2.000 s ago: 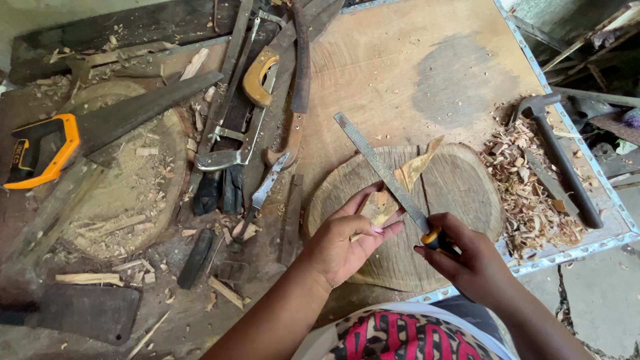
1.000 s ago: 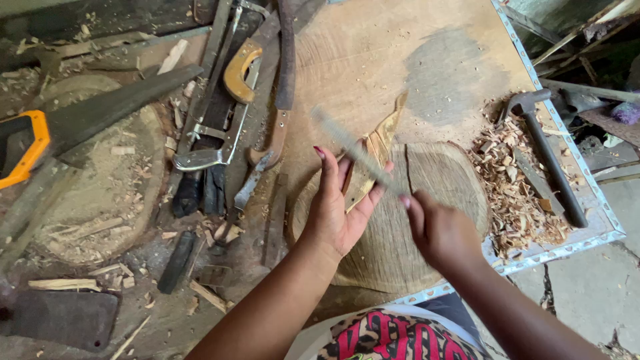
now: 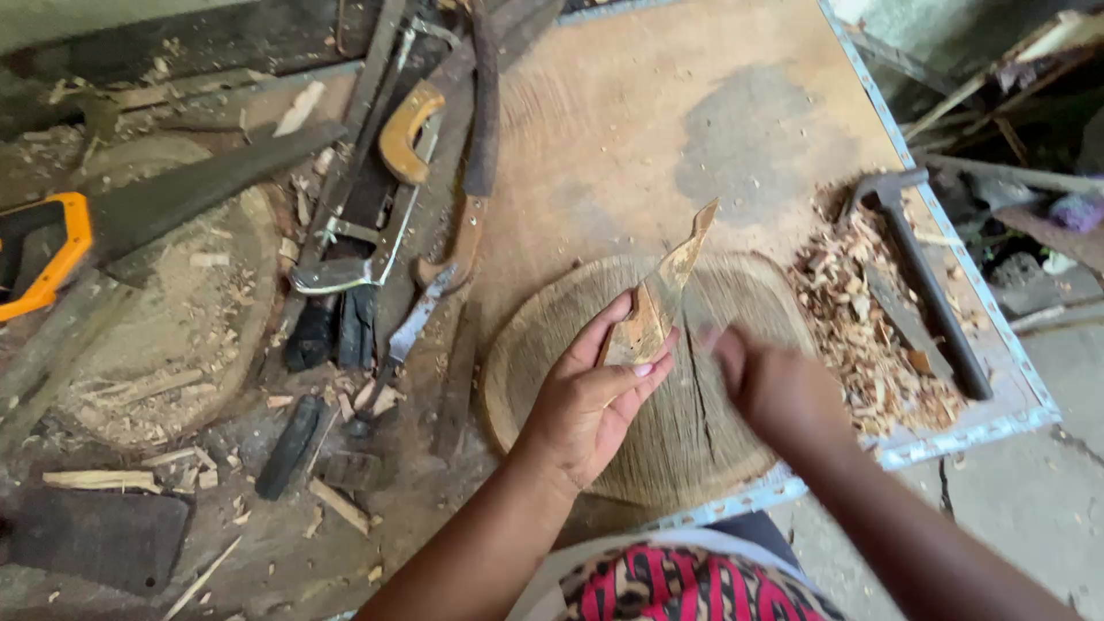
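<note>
My left hand [image 3: 595, 388] holds a thin carved piece of light wood [image 3: 642, 323] by its wide lower end, thumb across it and the narrow tip pointing up and away. It is held above a round wooden block [image 3: 552, 302] with a long crack. My right hand [image 3: 776, 384], blurred, is over the block's right part with its fingers curled. Motion blur hides whether the metal file from the earlier frames is in it.
A hammer [image 3: 936, 289] and a flat metal blade [image 3: 906, 319] lie by wood shavings [image 3: 845, 319] at the right. Leftward are a hacksaw [image 3: 384, 233], a knife [image 3: 420, 315], an orange-handled handsaw [image 3: 207, 190], a second round block [image 3: 224, 319] and a cleaver [image 3: 99, 535].
The file was plain in my right hand two seconds ago and cannot be made out now. My left hand has turned the wood piece so its wide end shows more.
</note>
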